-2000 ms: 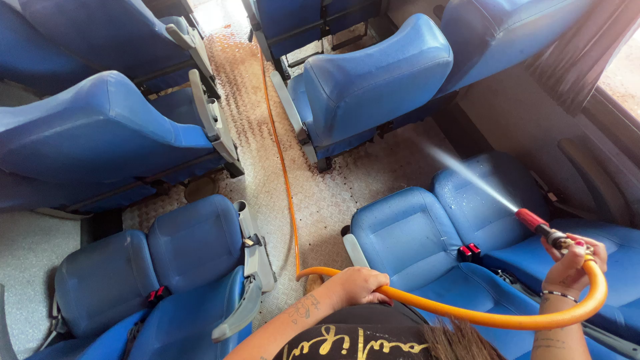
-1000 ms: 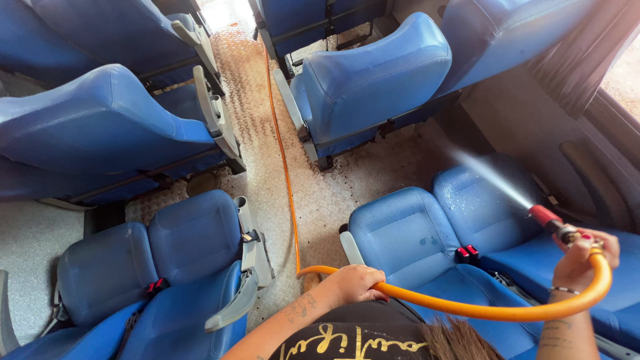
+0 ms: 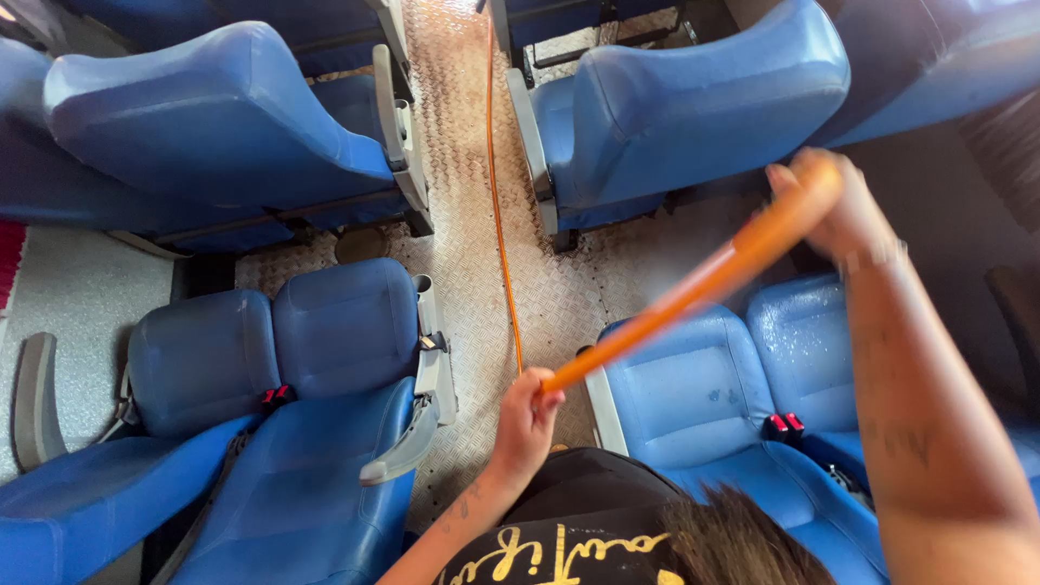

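An orange hose (image 3: 650,325) runs taut and slanting between my two hands, blurred by motion. My left hand (image 3: 526,414), low in the middle, is closed around it above the aisle floor. Raised at the right, in front of a blue seat back, my right hand (image 3: 841,203) grips the other end part; the spray nozzle is hidden behind hand and hose. Beyond my left hand the hose lies along the aisle. Water drops wet a blue vinyl seat (image 3: 800,349) under my right forearm, and a faint mist hangs near the neighbouring seat (image 3: 682,382).
Rows of blue bus seats flank the textured metal aisle floor (image 3: 467,244). Grey armrests (image 3: 402,447) stick out toward the aisle on the left, another (image 3: 532,146) at the right. Red seat-belt buckles (image 3: 784,426) sit between the right seats. A dark curtain (image 3: 1007,154) hangs at the right edge.
My right hand has swung up and inward from the lower right, taking the hose with it. The white jet and red nozzle, seen earlier, no longer show. The view has shifted.
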